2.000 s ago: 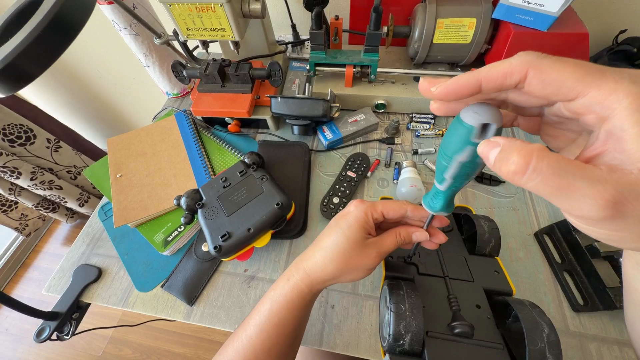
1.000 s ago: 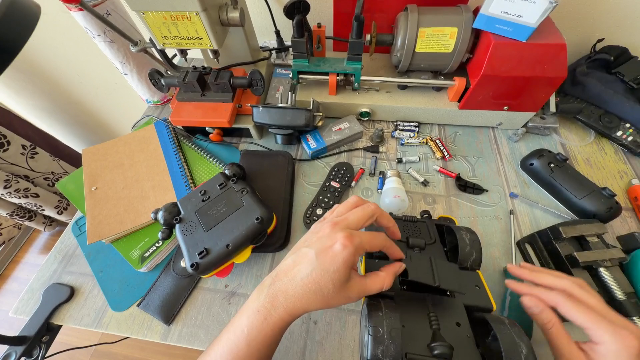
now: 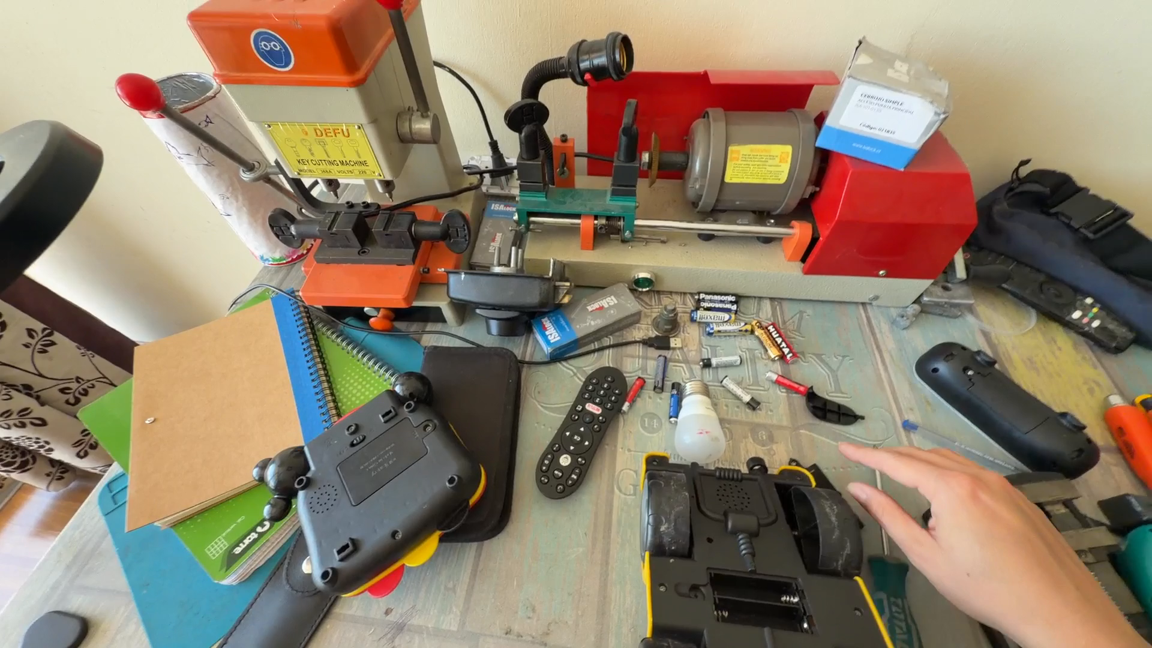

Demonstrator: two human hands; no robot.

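Observation:
An upturned toy vehicle (image 3: pixel 751 540) with black wheels lies at the lower middle, its battery compartment (image 3: pixel 761 601) uncovered and without batteries inside. My right hand (image 3: pixel 963 522) hovers just right of its wheel, fingers apart, holding nothing. Beneath that hand, a teal-handled screwdriver (image 3: pixel 889 598) rests beside the toy. A black curved plastic piece (image 3: pixel 830 407) lies beyond the fingertips. Loose batteries (image 3: pixel 720 362), a light bulb (image 3: pixel 698 423) and a remote control (image 3: pixel 582 432) lie past the toy. My left hand is out of view.
A key cutting machine (image 3: pixel 324 117) and a red-covered motorised key machine (image 3: pixel 891 202) stand along the wall. Notebooks (image 3: pixel 211 396), a black case (image 3: pixel 490 450) and another upturned toy (image 3: pixel 387 486) occupy the left. A black device (image 3: pixel 1003 409) and a vise (image 3: pixel 1062 513) sit at the right.
The battery compartment is now uncovered; its cover was on earlier. The screwdriver has gone from my right hand to the table. My left hand has left the view, which has shifted.

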